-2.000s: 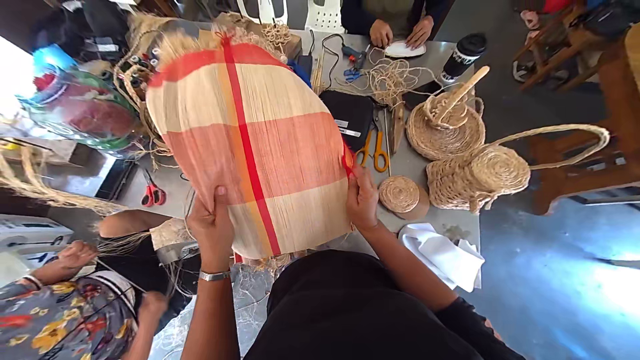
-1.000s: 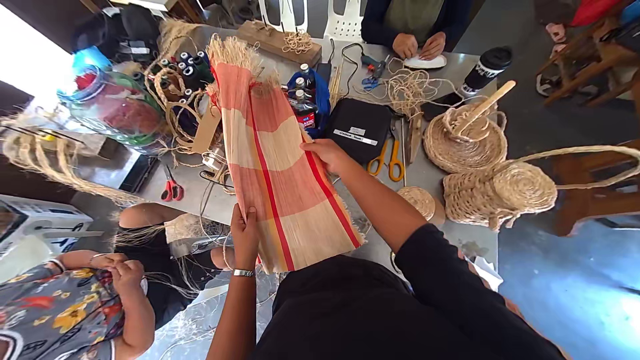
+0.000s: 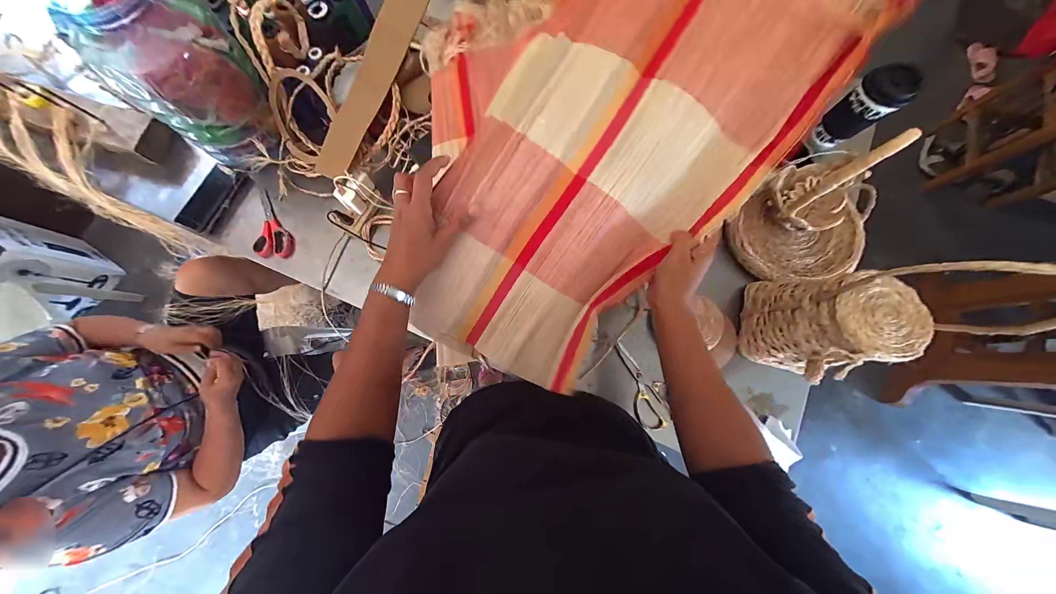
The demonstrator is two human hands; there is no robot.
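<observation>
A woven fibre cloth [image 3: 569,173] in pink and cream blocks with red and orange stripes spreads over the table before me, its far end frayed and partly out of view. My left hand [image 3: 421,219] lies at the cloth's left side, thumb on top, with a ring on a finger and a metal band at the wrist. My right hand [image 3: 683,268] grips the right edge, which folds down below it. Under and beside the cloth near my right forearm, yellow-handled scissors [image 3: 650,404] rest on the table.
At right stand a round woven basket [image 3: 796,223], a lidded woven basket [image 3: 833,318] and a black tumbler [image 3: 866,103]. At left are red-handled scissors [image 3: 273,235], a cardboard strip [image 3: 371,91], fibre coils and a large glass jar [image 3: 169,74]. A seated person [image 3: 107,412] handles thin strands at lower left.
The cloth, bunched narrow one second ago, is spread wider and lies farther right at its far end. My left hand has shifted along its left side. The view has moved closer to the table.
</observation>
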